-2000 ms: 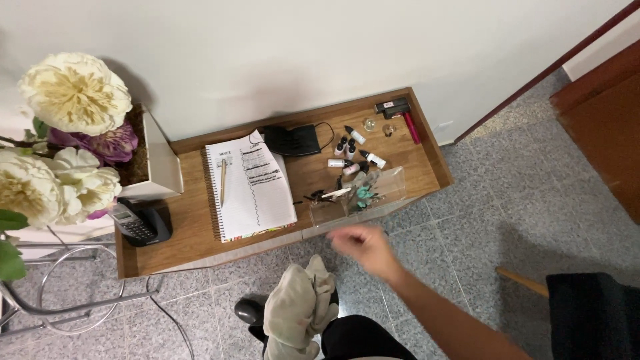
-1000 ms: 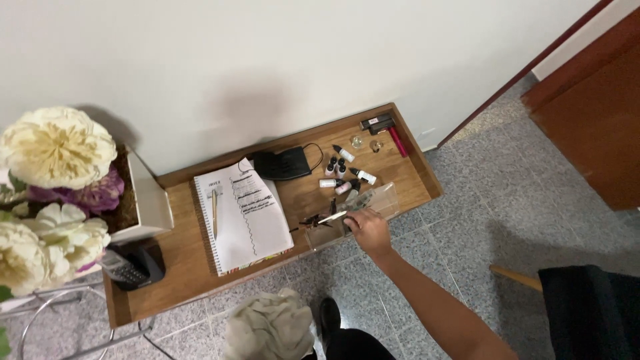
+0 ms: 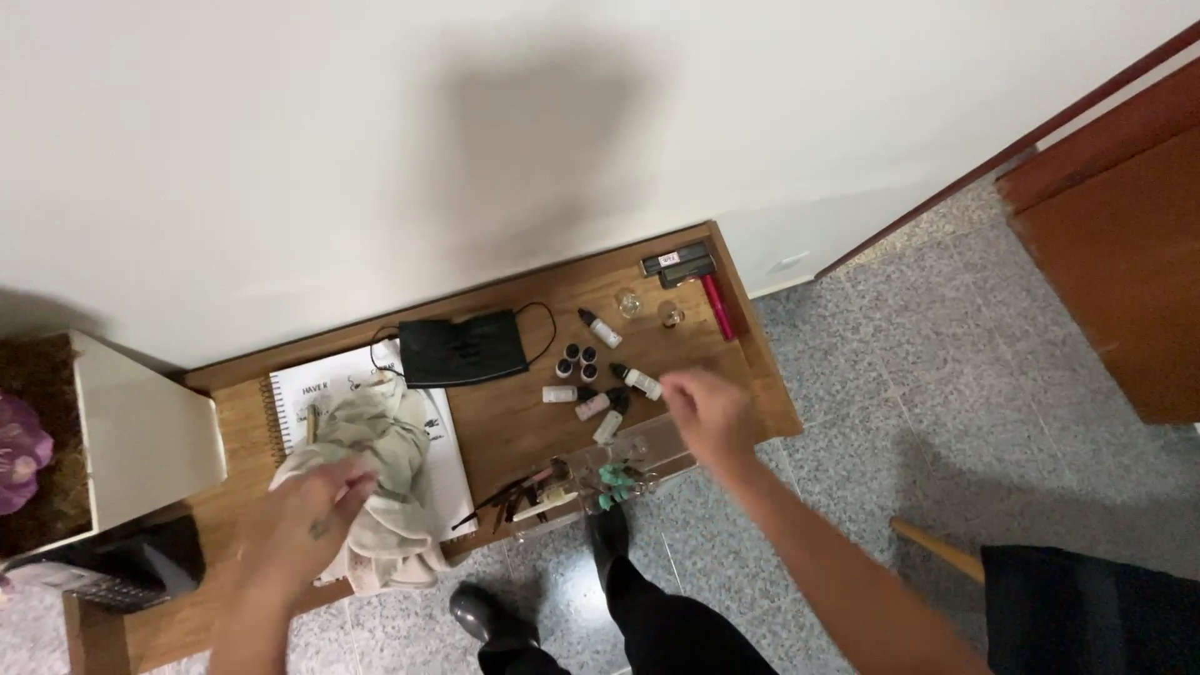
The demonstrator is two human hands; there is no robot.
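Observation:
My left hand (image 3: 323, 511) is over a crumpled pale cloth (image 3: 394, 487) that lies on a spiral notebook (image 3: 333, 370) and hangs past the shelf's front edge; whether the fingers grip it is unclear. My right hand (image 3: 710, 417), fingers curled, hovers right of several small dropper bottles (image 3: 639, 382), above a clear tray (image 3: 666, 436). That tray holds dark slim tools (image 3: 497, 502) and teal items (image 3: 616, 483). A black face mask (image 3: 464, 349) overlaps the notebook's top. Small dark-capped vials (image 3: 575, 362) stand in a cluster behind the bottles.
The wooden shelf (image 3: 769, 394) has a raised rim against the wall. At its right end are black boxes (image 3: 680, 264), a pink tube (image 3: 717, 307) and small glass cups (image 3: 629, 303). A white planter (image 3: 150, 431) and cordless phone (image 3: 141, 567) occupy the left.
The pale cloth was off the shelf's front and now lies on the notebook. My left hand has come into view. My right hand has left the clear tray's tools and moved to the right.

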